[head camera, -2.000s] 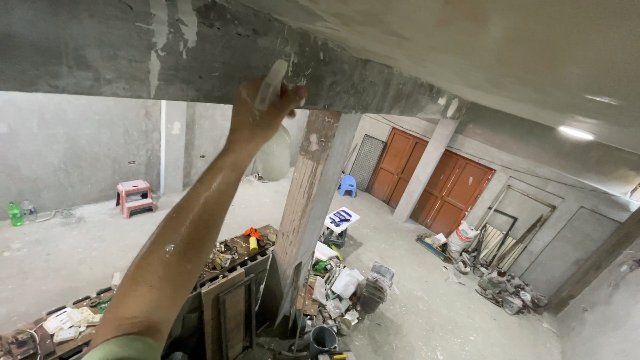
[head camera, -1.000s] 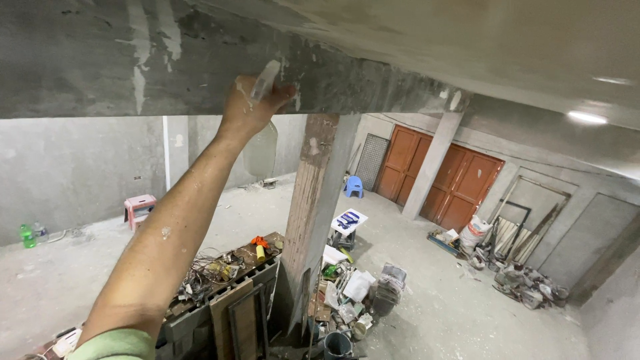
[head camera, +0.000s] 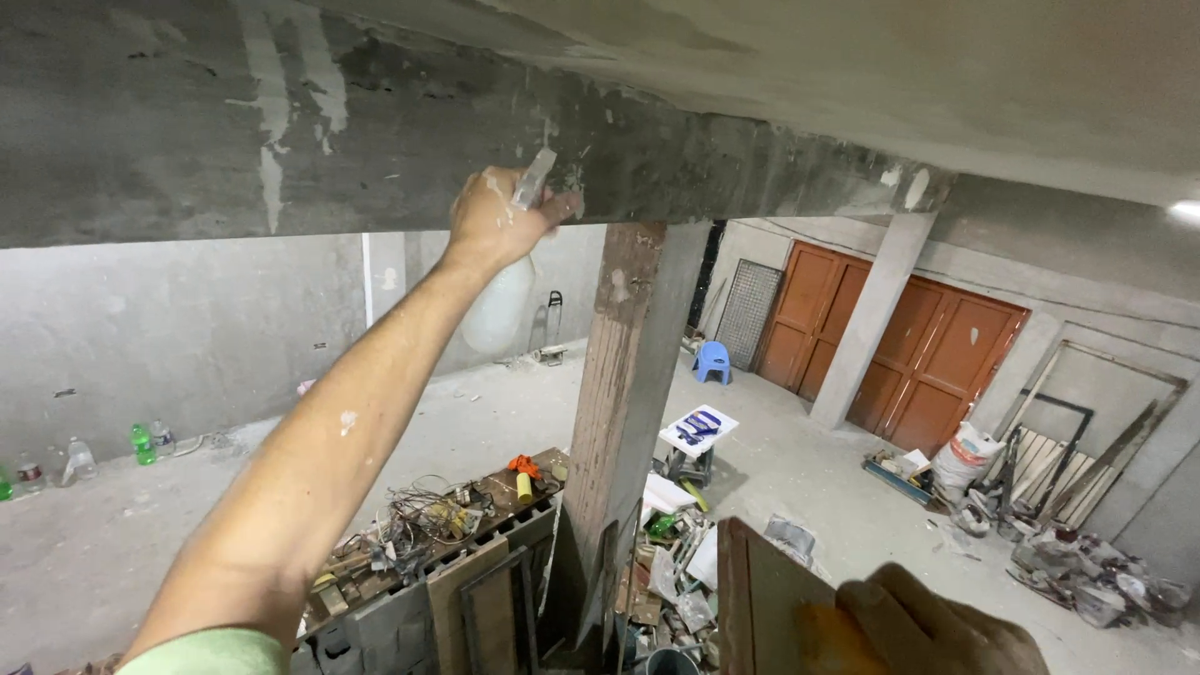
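My left hand (head camera: 502, 211) is raised against the side of a grey concrete beam (head camera: 412, 141). Its fingers are closed around a small pale flat tool (head camera: 534, 178), perhaps a putty knife; its working edge cannot be made out. Whitish streaks and smears mark the beam to the left and right of this hand. At the lower right, my right hand (head camera: 937, 623), dark and blurred, grips a brown flat board (head camera: 773, 600) by its near side. The board is partly cut off by the bottom edge of the view.
A concrete column (head camera: 623, 375) stands below the beam. Wires and scraps cover a ledge (head camera: 553, 459) beneath my left arm. Rubble and bags (head camera: 689, 572) lie beside the column. Farther off are a blue stool (head camera: 712, 362), brown doors (head camera: 900, 342), plastic bottles (head camera: 142, 444) and a debris pile (head camera: 1092, 577).
My right hand and the brown board have come into view at the lower right. My left hand stays up at the beam with the pale tool. The view has shifted somewhat.
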